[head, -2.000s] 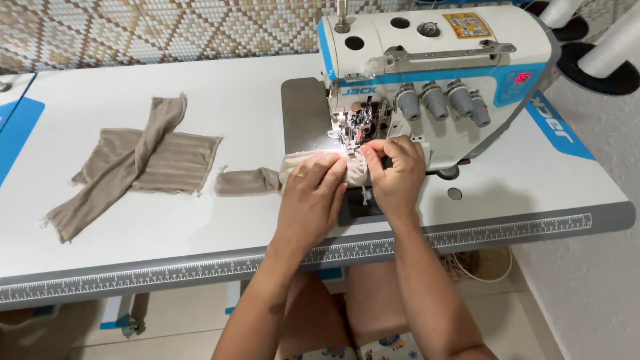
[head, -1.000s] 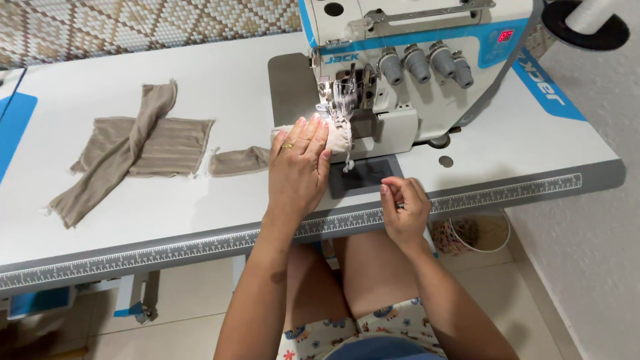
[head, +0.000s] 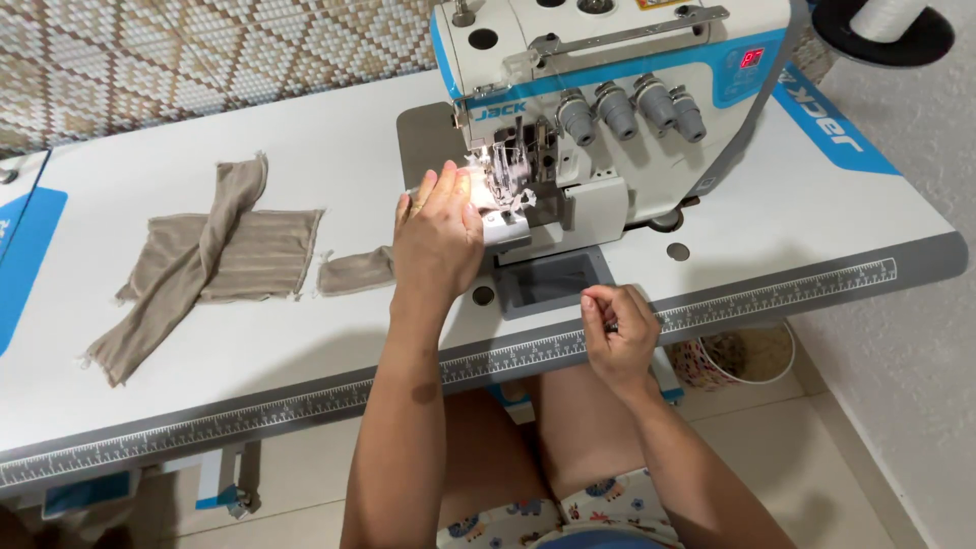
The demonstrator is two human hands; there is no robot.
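My left hand (head: 442,236) lies with its fingers stretched out on a piece of light fabric (head: 482,187) at the lit needle area of a Jack overlock sewing machine (head: 618,107). My right hand (head: 621,332) is curled at the table's front edge, right of a grey recessed tray (head: 553,282); whether its fingertips hold something small cannot be told. Left of my left hand lies a small striped taupe fabric strip (head: 354,272), its right end hidden by the hand. Farther left, a long twisted taupe strip (head: 206,252) crosses over a flat striped taupe fabric piece (head: 263,255).
A measuring scale (head: 503,362) runs along the table's front edge. White thread on a cone (head: 888,19) stands at the upper right over a black disc. A spotted bin (head: 743,358) is below the table at right. A tiled wall (head: 229,53) rises behind the table.
Two seconds ago both hands were at the fabric by the needle. My right hand has come away toward the table's front edge; my left hand has flattened over the fabric.
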